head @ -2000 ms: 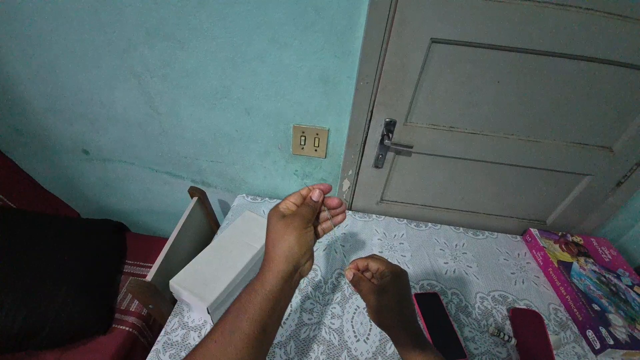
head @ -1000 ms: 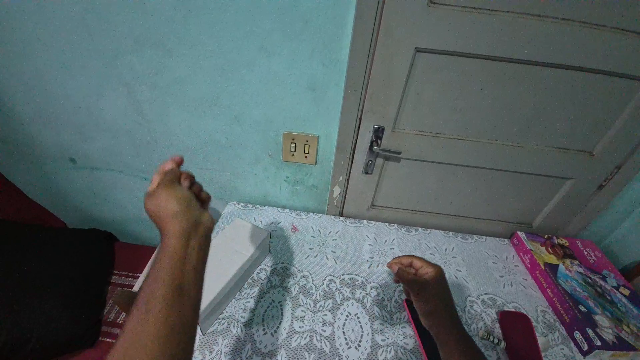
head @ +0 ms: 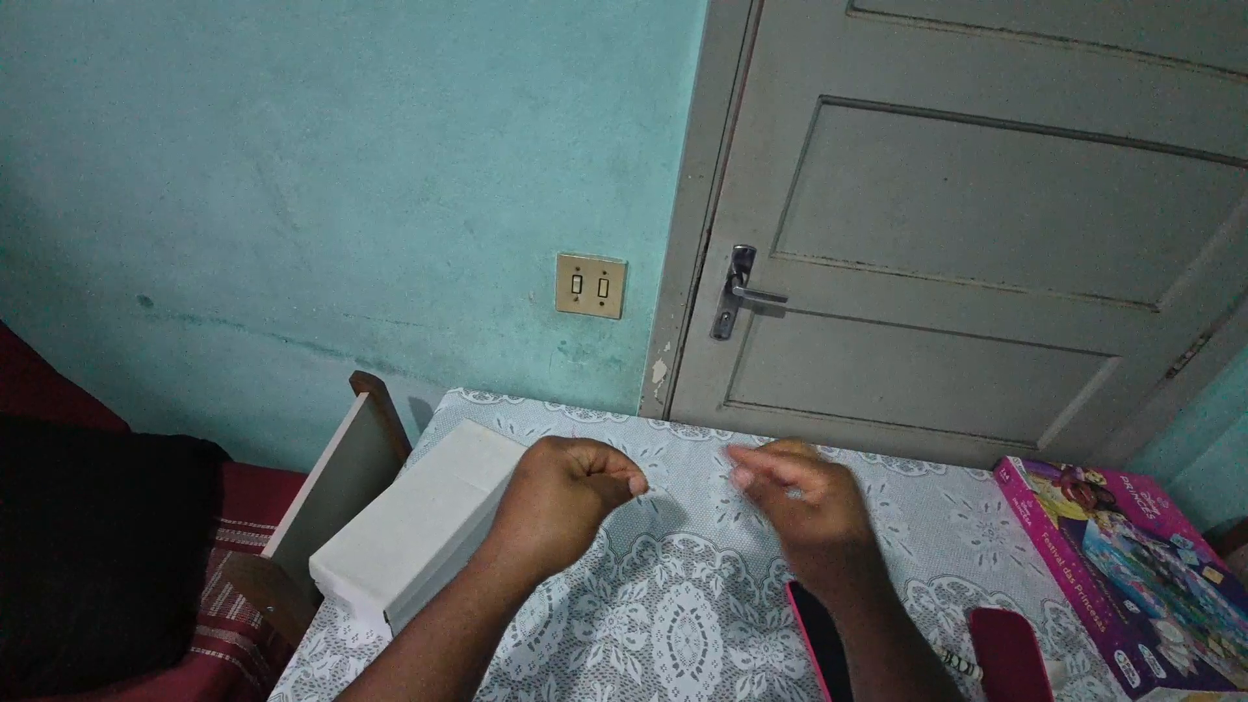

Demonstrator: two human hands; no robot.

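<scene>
Both hands are above a table with a white lace tablecloth (head: pixel 682 624). My left hand (head: pixel 575 497) has thumb and forefinger pinched together beside a long white box (head: pixel 419 526); whether something thin is between the fingertips cannot be told. Facing it, my right hand (head: pixel 804 492) has its thumb and forefinger close together, slightly blurred, and no held thing can be made out. Under the right forearm lies a pink-edged, dark-faced phone (head: pixel 819 639), partly hidden. A dark pink case (head: pixel 1009 653) lies to the right of that forearm, next to a small striped item (head: pixel 960 663).
A pink princess-themed game box (head: pixel 1121 575) lies at the table's right. Behind stand a grey door (head: pixel 955 214) with a metal handle (head: pixel 736 292) and a teal wall with a switch plate (head: pixel 591 286). At left are a wooden chair or bed frame (head: pixel 327 478) and a black cushion (head: pixel 97 546).
My left hand, raised at the left a second ago, has come down and right. The two hands now face each other above the tablecloth.
</scene>
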